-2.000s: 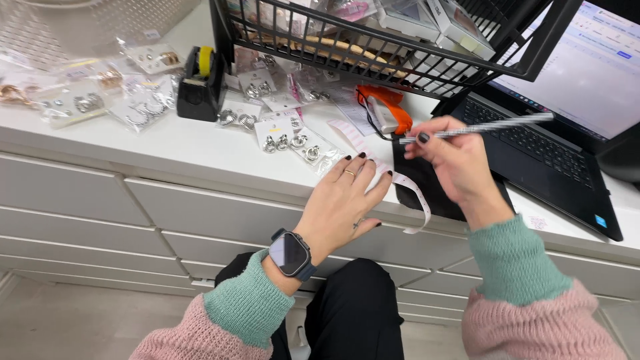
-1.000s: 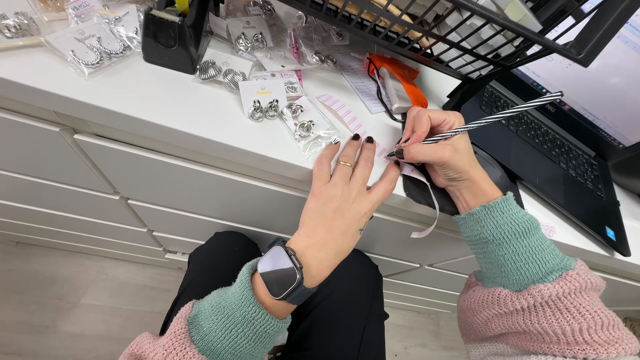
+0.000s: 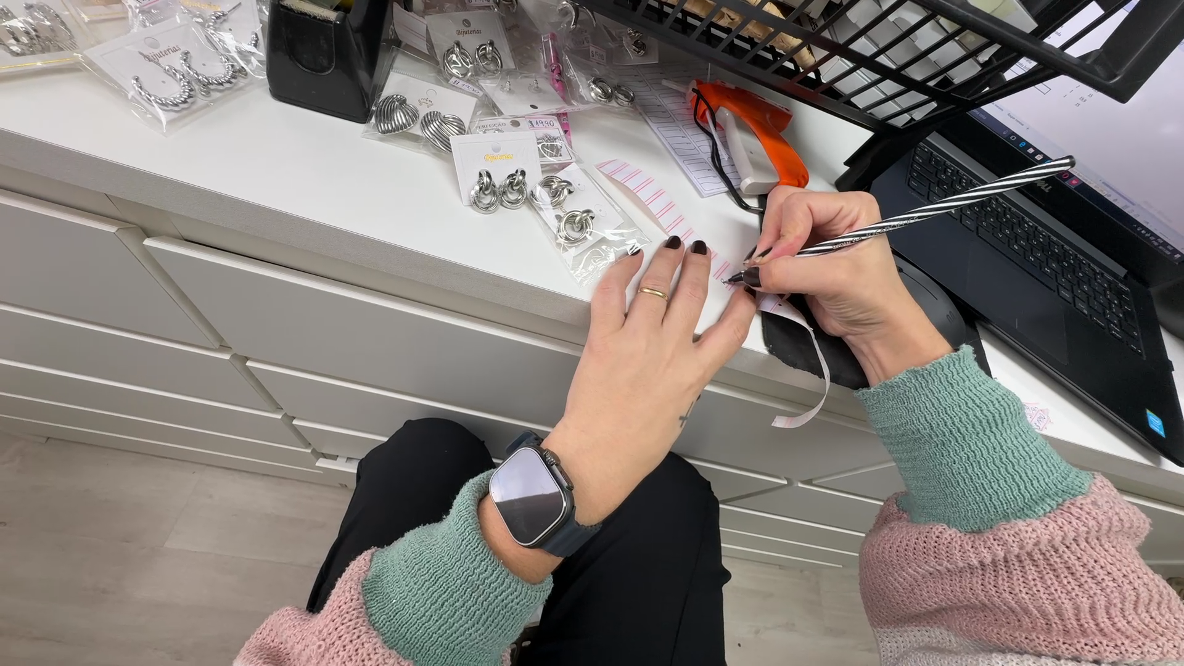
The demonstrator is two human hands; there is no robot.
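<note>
My right hand [image 3: 828, 268] holds a black-and-white striped pen [image 3: 934, 205], its tip down on a strip of pink-lined paper labels [image 3: 661, 205]. One end of the strip curls over the desk's front edge. My left hand [image 3: 652, 342] lies flat with fingers spread, its fingertips on or beside the strip near the pen tip; it grips nothing. Just beyond those fingers sits a clear bag with silver knot earrings [image 3: 575, 225]. Left of it is a white card with silver earrings [image 3: 498, 176], and behind that a bag with ribbed silver earrings [image 3: 416, 120].
An orange and white price-label gun [image 3: 763, 139] with a black cord lies behind my right hand. A black wire basket [image 3: 879, 55] overhangs the desk. At right stand a laptop [image 3: 1027, 277] and a dark mouse [image 3: 930, 310]; at back left, a black tape dispenser [image 3: 324, 65] and more bagged earrings [image 3: 180, 74].
My right hand has brought the pen down onto the label strip; two seconds ago it was raised above the desk. The view has shifted closer to the desk.
</note>
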